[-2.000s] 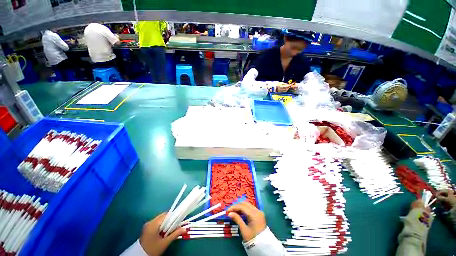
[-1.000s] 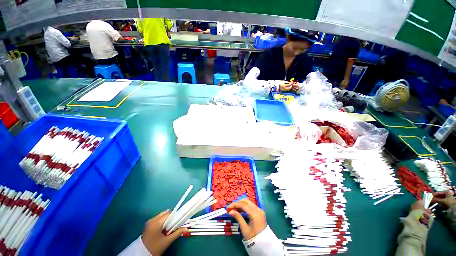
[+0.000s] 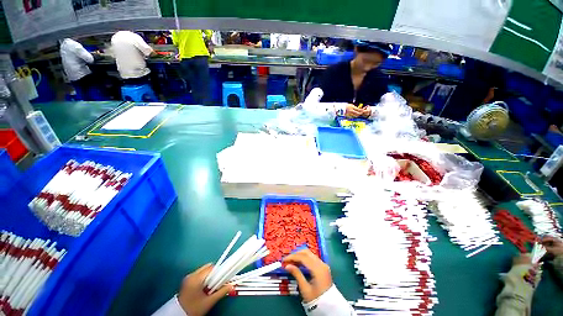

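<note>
My left hand (image 3: 200,290) holds a fanned bunch of white tubes (image 3: 237,262) left of the blue parts tray (image 3: 323,237). One tube points right, toward my right hand (image 3: 310,274). My right hand is at the tray's near edge, with thumb and index finger pinched on a small red piece (image 3: 286,264) at that tube's end; whether it is seated is too small to tell. Red end pieces (image 3: 290,228) fill the tray. Several capped tubes (image 3: 262,286) lie on the table between my hands.
A deep blue tote (image 3: 133,197) with capped tubes stands left. A pale carton (image 3: 265,190) is behind the tray. A long pile of tubes (image 3: 386,247) lies right, with plastic bags (image 3: 457,170) behind. A neighbour's hands (image 3: 525,265) work far right; another person (image 3: 355,80) sits opposite.
The fanned tube that pointed over the tray's near corner two seconds ago now has its end at my right fingers. Both hands stay almost in place; the view has shifted slightly.
</note>
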